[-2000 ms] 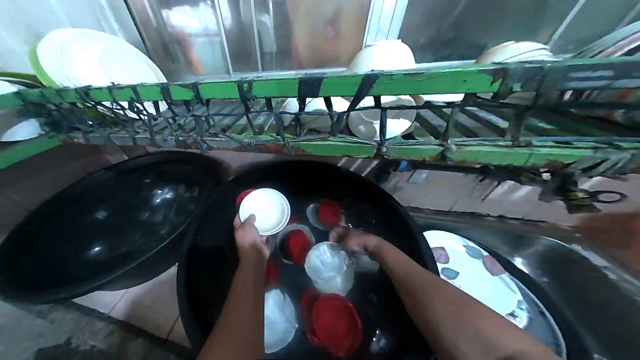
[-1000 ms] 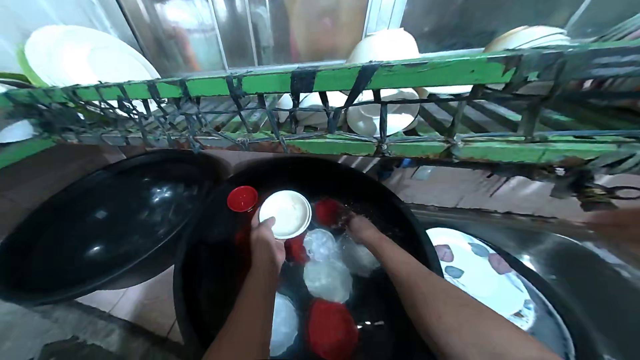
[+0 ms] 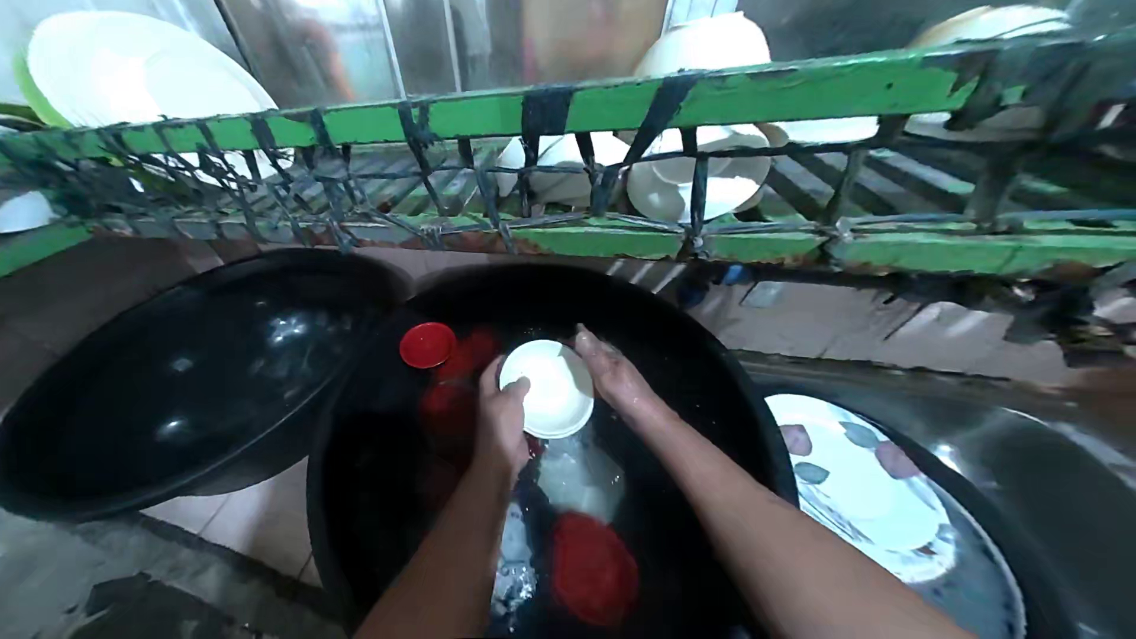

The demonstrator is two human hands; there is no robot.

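My left hand (image 3: pixel 506 413) grips a small white bowl (image 3: pixel 548 390) by its left rim, thumb inside, above a large black tub (image 3: pixel 772 461) of water. My right hand (image 3: pixel 617 373) is at the bowl's right side, fingers extended; whether it touches the rim is hard to tell. A small red bowl (image 3: pixel 428 345) lies in the tub's upper left, with blurred red pieces beside it. Below the white bowl, a pale translucent dish (image 3: pixel 581 475) and a red dish (image 3: pixel 595 568) lie in the water.
Another black basin (image 3: pixel 177 373) stands at the left. Floral plates (image 3: pixel 861 470) lie in a container at the right. Across the back runs a green rack (image 3: pixel 799 93) holding a large white plate (image 3: pixel 142 71) and white bowls (image 3: pixel 706 49).
My right hand has come up out of the water to the white bowl's side. My left hand has kept its hold on a white bowl. The pieces in the water have shifted.
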